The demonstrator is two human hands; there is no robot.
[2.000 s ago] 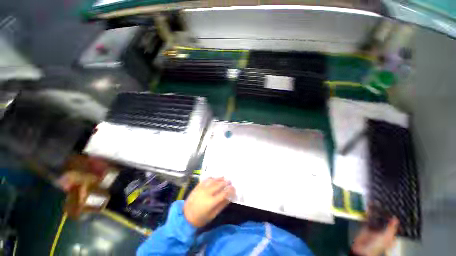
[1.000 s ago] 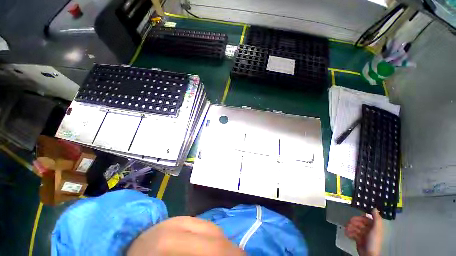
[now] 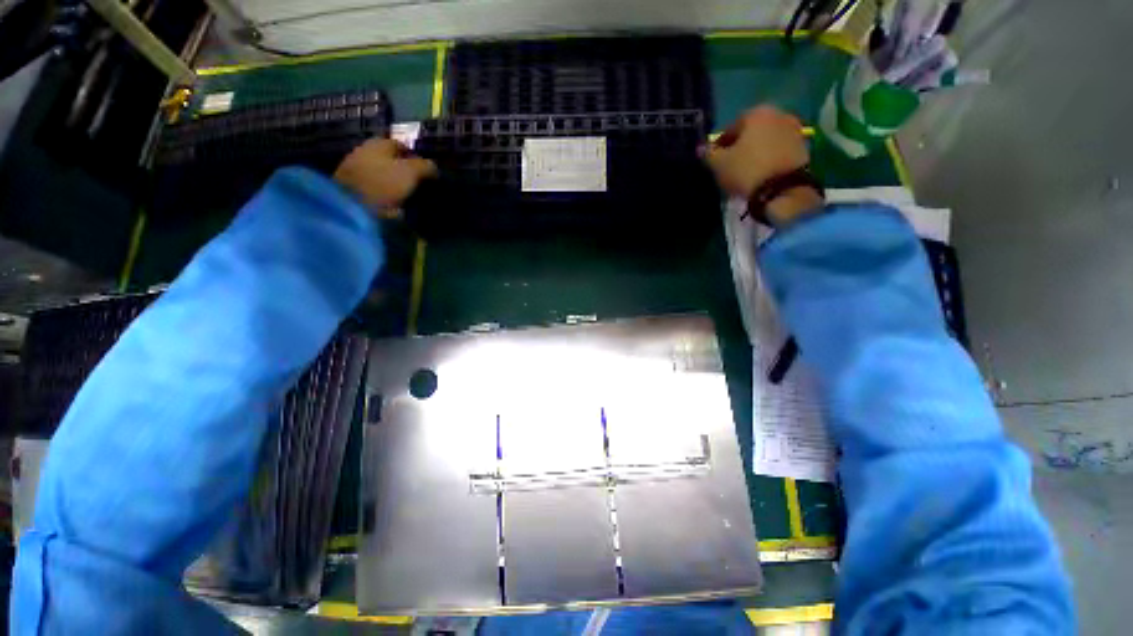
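A stack of black component trays (image 3: 565,214) with a white label (image 3: 563,164) on top lies at the back middle of the bench. My left hand (image 3: 386,174) is at its left end and my right hand (image 3: 754,152) at its right end, fingers at the tray edges. Whether the fingers grip one tray or several cannot be told. A bare silvery carrier plate (image 3: 559,528) with thin slots and a round hole lies in front of me.
Another tray stack (image 3: 273,134) stands back left, more black trays (image 3: 578,72) behind. Stacked plates (image 3: 311,460) are at left, partly under my left sleeve. Record sheets (image 3: 791,429), a pen (image 3: 783,360), a partly hidden tray (image 3: 947,292) and a pen holder (image 3: 870,106) are at right.
Both hands have moved forward to the two ends of the labelled tray stack. The right hand has left the tray on the papers. The view has shifted.
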